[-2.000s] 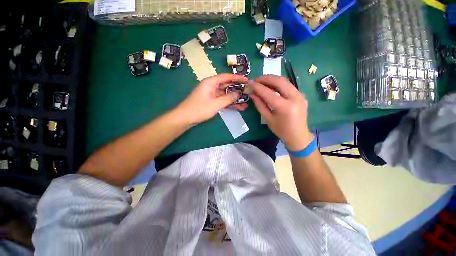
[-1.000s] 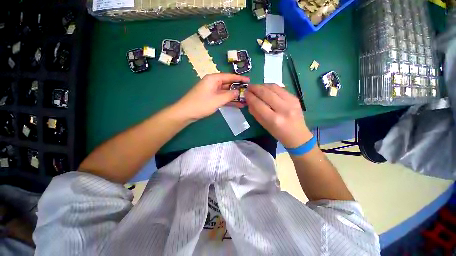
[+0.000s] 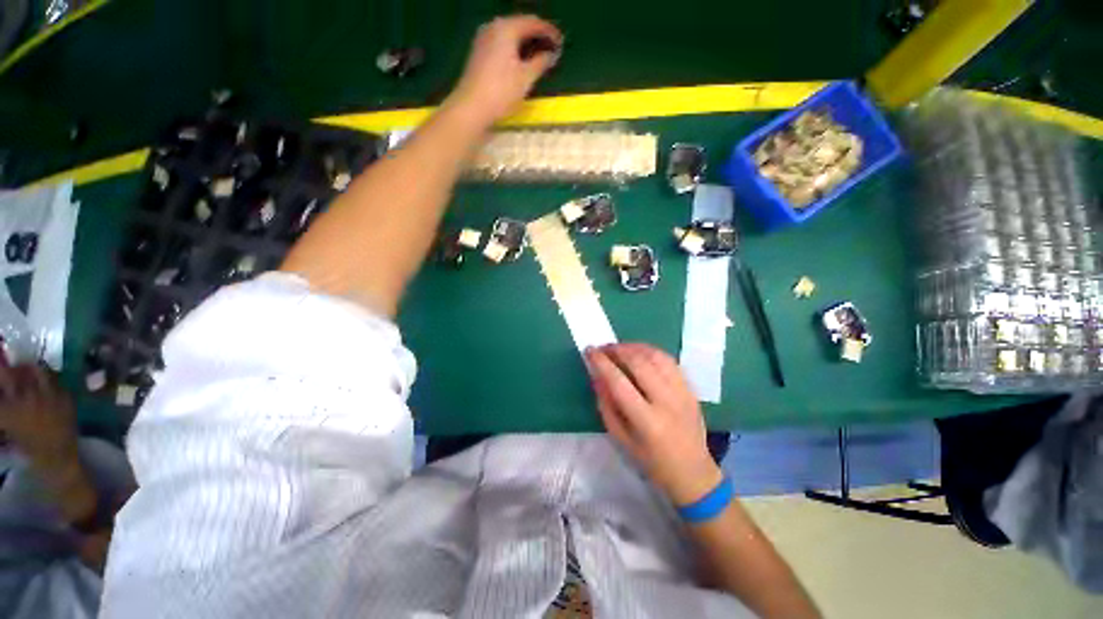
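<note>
My left hand (image 3: pixel 514 61) reaches over the yellow tape to the far green surface, its fingers closed on a small dark watch body (image 3: pixel 541 47); details are blurred. My right hand (image 3: pixel 653 417) is near the mat's front edge. Its fingertips pinch at the white adhesive strip (image 3: pixel 587 322), whose lower end is hidden under the hand. The tan notched strip (image 3: pixel 560 264) joins its upper end. Watch bodies with cream squares lie around the strips, one (image 3: pixel 635 266) just right of the tan strip and another (image 3: pixel 708 238) on the second white strip (image 3: pixel 704 327).
Black tweezers (image 3: pixel 760 327), a loose cream piece (image 3: pixel 803 287) and a watch body (image 3: pixel 844 329) lie at right. Beyond are the blue bin (image 3: pixel 893 148) and clear blister trays (image 3: pixel 998 266). The black pocket tray (image 3: pixel 151 290) is at left. Another person's hand (image 3: pixel 42 417) shows at far left.
My left hand has moved from the middle of the mat to the far surface with a watch body. My right hand has left that body and moved to the white strip. The view has shifted.
</note>
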